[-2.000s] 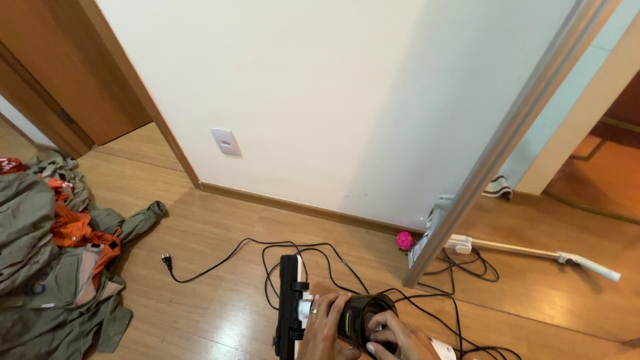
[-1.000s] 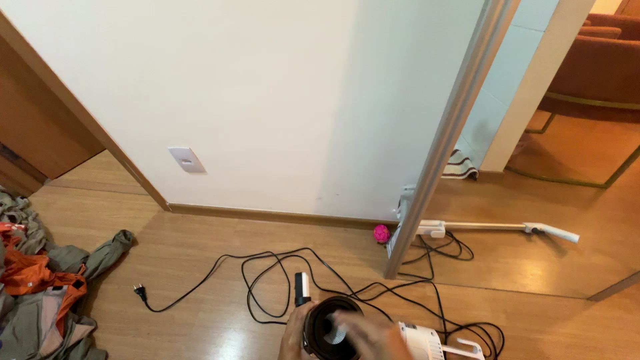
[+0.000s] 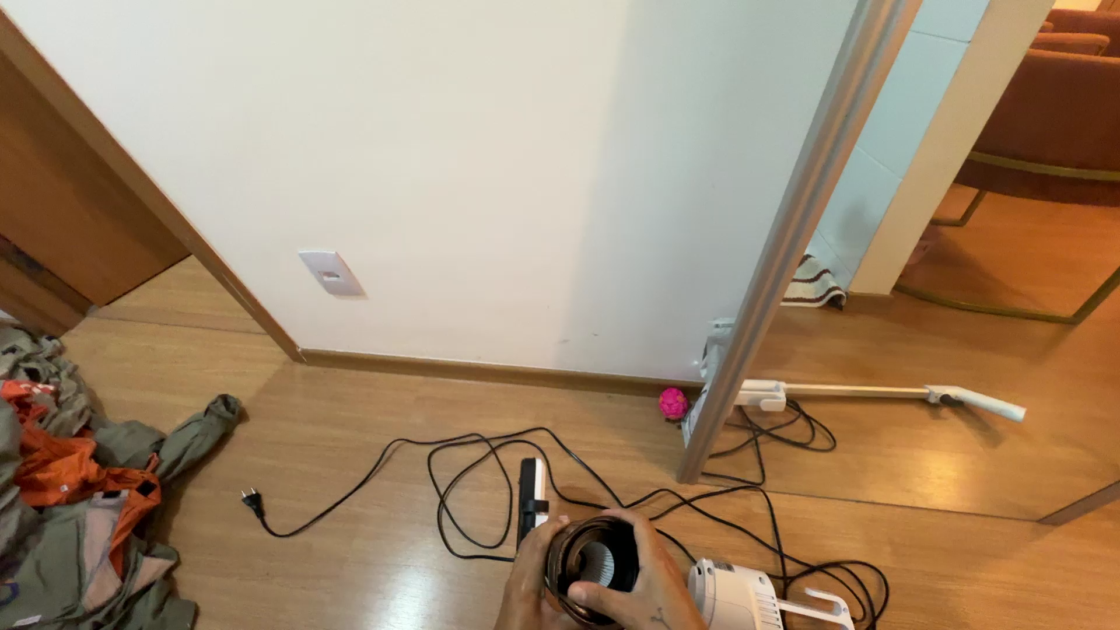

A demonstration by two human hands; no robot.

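Observation:
Both my hands hold a dark, round, open-topped vacuum cleaner dust cup [image 3: 619,547] at the bottom centre, with a white pleated filter [image 3: 598,563] showing inside. My left hand [image 3: 528,577] wraps its left side. My right hand [image 3: 647,582] grips the right side, thumb over the near rim. Just beyond my left hand lies a black and white floor nozzle [image 3: 531,499], partly hidden. The white vacuum body [image 3: 739,595] rests on the floor right of my right hand. Its black cord [image 3: 604,486] loops over the floor to a two-pin plug [image 3: 253,501].
Grey-green and orange clothes [image 3: 79,507] are heaped at left. A pink ball [image 3: 673,403] lies by the baseboard, near a metal-framed mirror [image 3: 770,262] that reflects a white vacuum handle [image 3: 971,401] and chair. A wall outlet [image 3: 331,273] sits above the floor.
My right hand has moved from over the dust cup's mouth to its right side. The cup's inside and filter show more plainly. The view has shifted to the right since the oldest frame.

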